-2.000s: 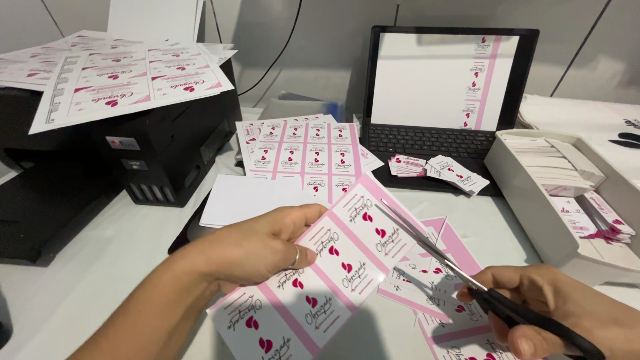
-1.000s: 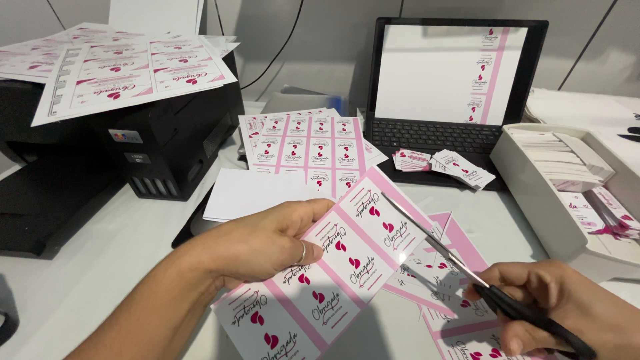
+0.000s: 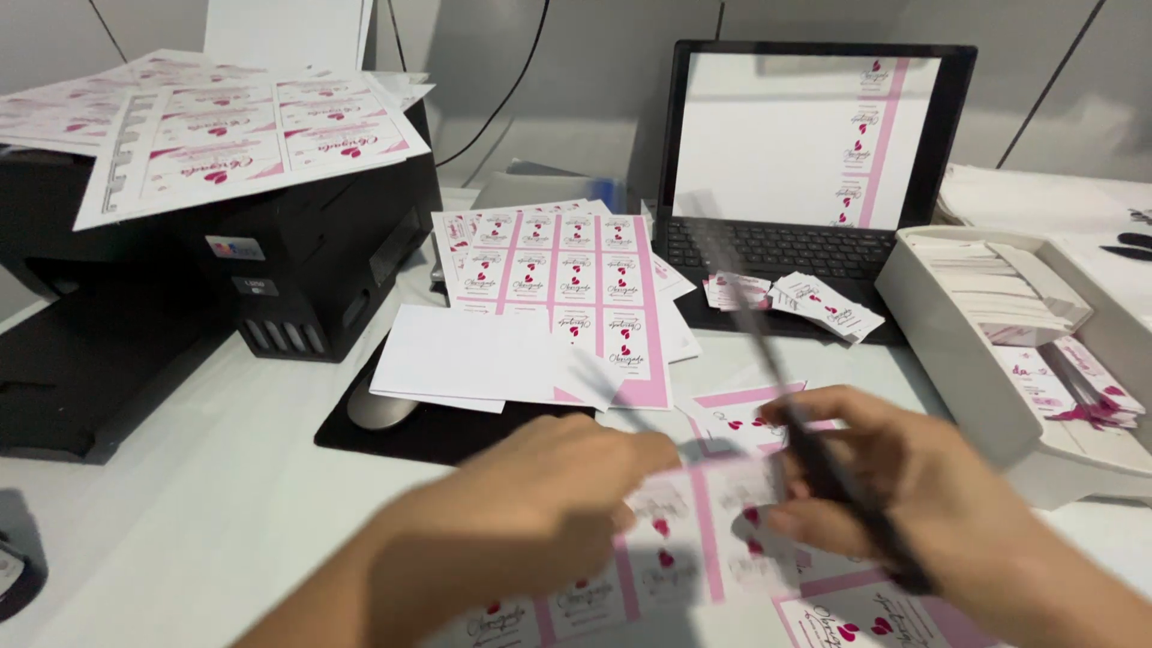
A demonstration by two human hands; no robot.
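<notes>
My left hand, blurred, holds the upper edge of a printed sheet of pink-and-white cards low in the middle. On the right, my right hand grips black-handled scissors, their blurred blades pointing up and left toward the laptop. The fingertips of this hand are at the sheet's right edge; whether they pinch it is hard to tell. Beneath and beyond the hands lie cut printed pieces. Farther back sits a stack of printed card sheets, partly covered by blank white paper.
A black printer with printed sheets on top stands left. An open laptop bears small cut cards. A white box of cards is at right. A grey mouse rests on a black pad.
The held sheet has moved down and turned. My right hand has come in toward the sheet's edge, and the scissors, earlier at the sheet with their blades, now point up, away from it.
</notes>
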